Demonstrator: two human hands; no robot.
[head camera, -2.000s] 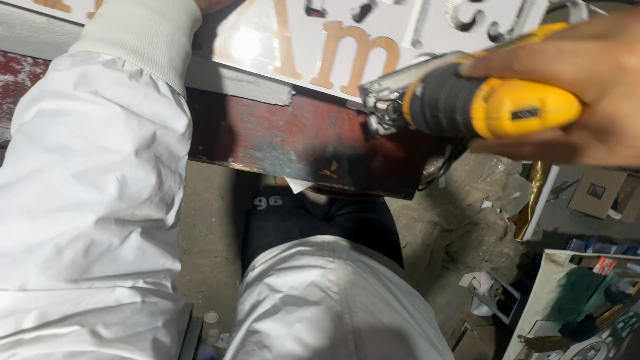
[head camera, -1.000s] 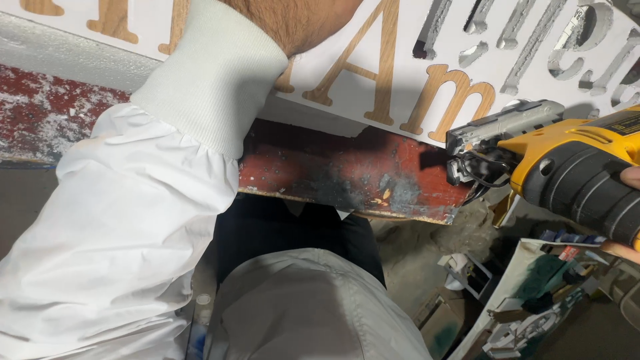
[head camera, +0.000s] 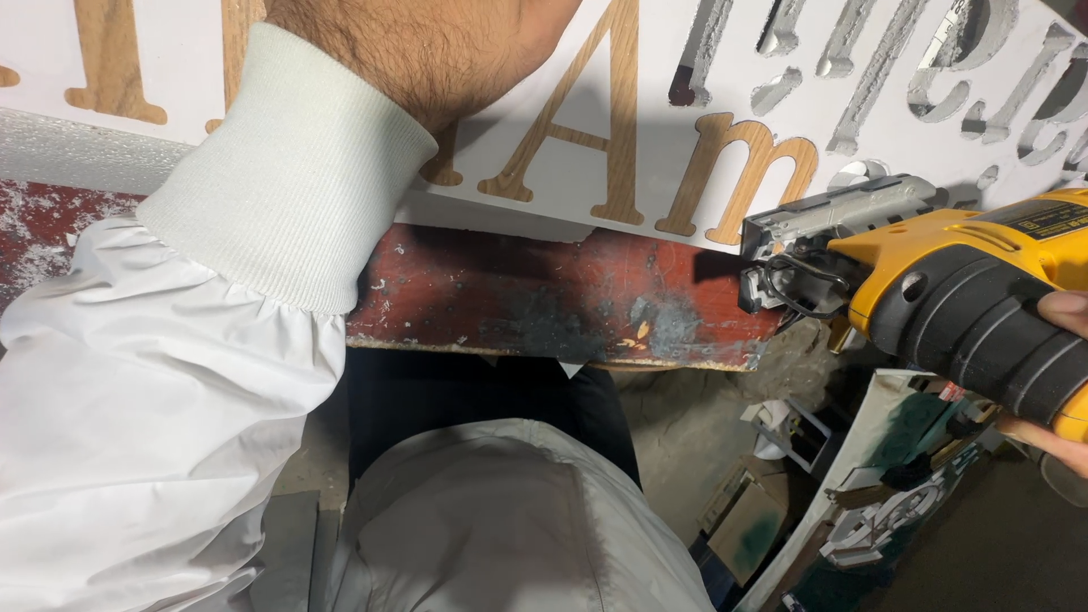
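Note:
A yellow and black jigsaw (head camera: 960, 314) lies with its metal shoe against the near edge of a white sign panel (head camera: 663, 161), beside the wood-grain letter "m" (head camera: 738, 174). My right hand (head camera: 1062, 425) grips its handle; only some fingers show at the right edge. My left hand (head camera: 425, 47) rests on the panel above the wood-grain "A" (head camera: 623, 110), its fingers cut off by the top of the view. Cut-out letter openings run across the panel's right part. The saw's blade cannot be made out.
Under the panel are a foam sheet (head camera: 93, 149) and a red, paint-worn board (head camera: 510, 293), its near edge close to my body. Below right, a bin-like white-edged container (head camera: 850, 476) holds offcuts, and a small pale frame (head camera: 795, 438) stands on the floor.
The view has shifted closer over the panel. My right hand remains on the jigsaw, which stays near the "m" at the panel's edge. My left hand is still on the panel.

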